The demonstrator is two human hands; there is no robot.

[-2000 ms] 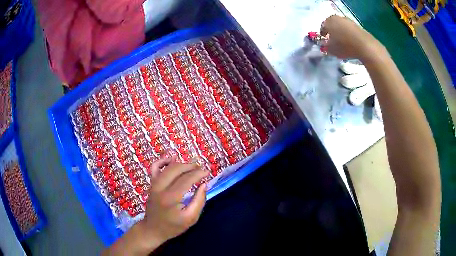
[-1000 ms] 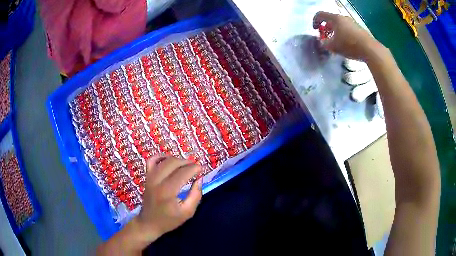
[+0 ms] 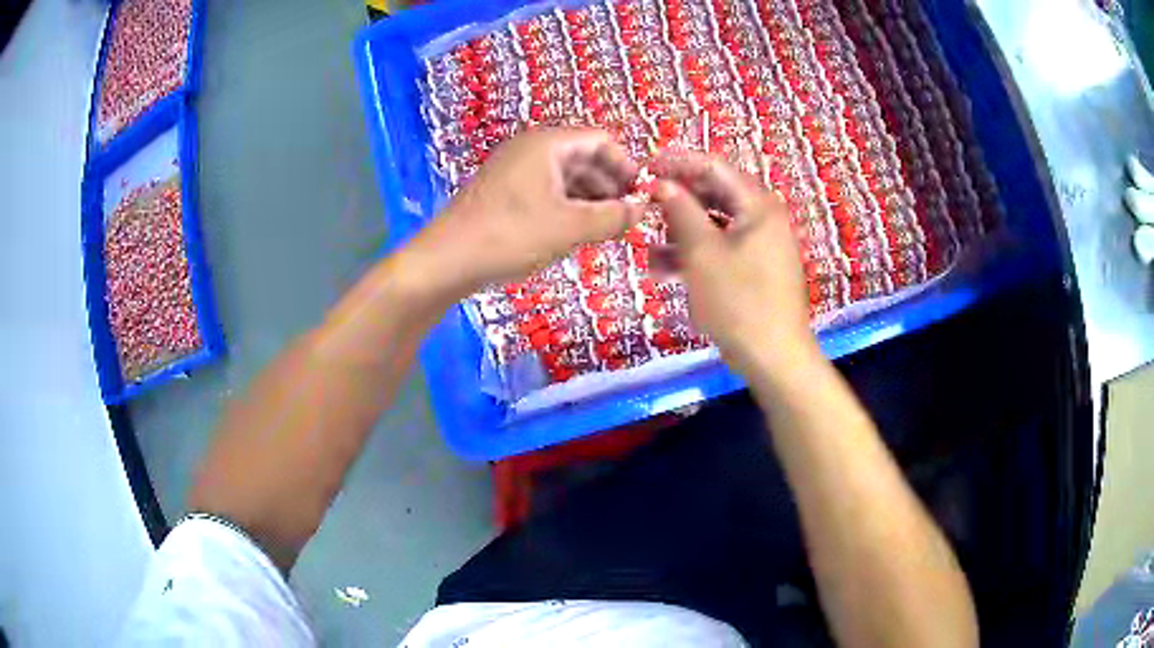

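Observation:
The large blue tray (image 3: 468,437) holds packed rows (image 3: 873,190) of small red-and-white pieces, with a white liner sheet (image 3: 557,403) at its edge. My left hand (image 3: 538,203) and my right hand (image 3: 744,260) meet above the rows. A small red-and-white piece (image 3: 644,182) shows between their fingertips, both hands appearing to pinch it. The fingers and the dark rows behind blur its shape. My right palm side is partly hidden.
Two smaller blue trays (image 3: 91,247) of tiny red-pink pieces stand at the left. The metal bench (image 3: 1076,190) is at the right, with part of a white glove (image 3: 1143,209). A tan cardboard sheet (image 3: 1126,494) lies at the lower right. Something red shows under the large tray.
My right hand has moved from over the bench to above the tray, and my left hand has risen to meet it. The view has swung left, so the tray sits farther right.

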